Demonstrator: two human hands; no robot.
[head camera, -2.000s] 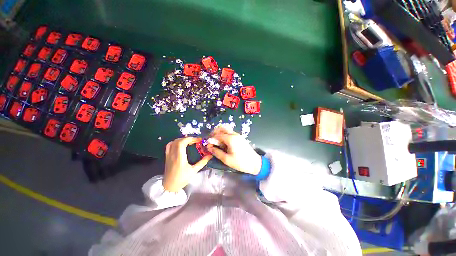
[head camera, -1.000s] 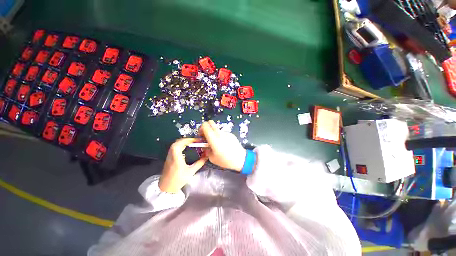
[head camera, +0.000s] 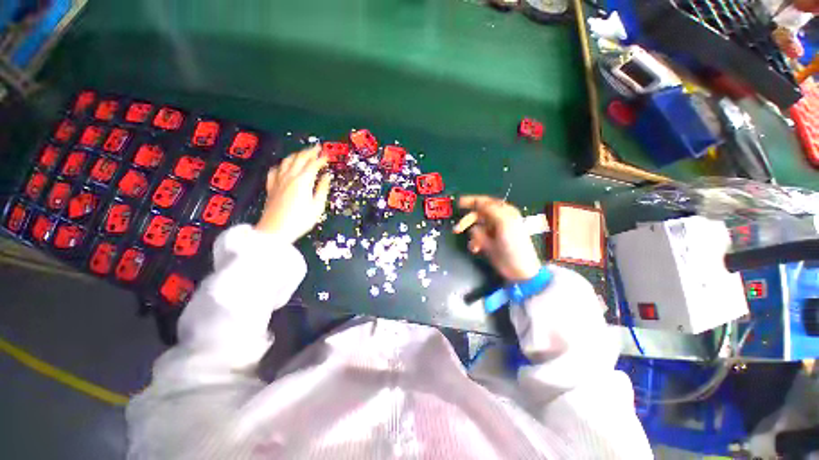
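My left hand (head camera: 295, 193) is over the left side of the heap of small silvery and brown parts (head camera: 359, 184). Its fingertips are at a red housing (head camera: 335, 151) on the heap's upper edge; whether they grip it cannot be told. My right hand (head camera: 498, 235), slightly blurred, is right of the heap with fingers apart and nothing visible in it. Several red housings lie on the heap's right side, one (head camera: 437, 207) nearest my right hand. A scatter of whitish parts (head camera: 388, 260) lies nearer me. A single red housing (head camera: 530, 128) lies apart on the mat.
A black blister tray (head camera: 235, 256) of red housings is at the left. At right are an orange-brown frame (head camera: 550, 235), a white pad (head camera: 537, 224), a white control box (head camera: 669, 269) and a blue unit (head camera: 781, 305). A wooden-edged tray (head camera: 588, 108) stands upper right.
My hands have separated, left hand up-left to the heap, right hand rightward. The red housing between them is gone from there; a single one now shows near the wooden-edged tray. The view has shifted.
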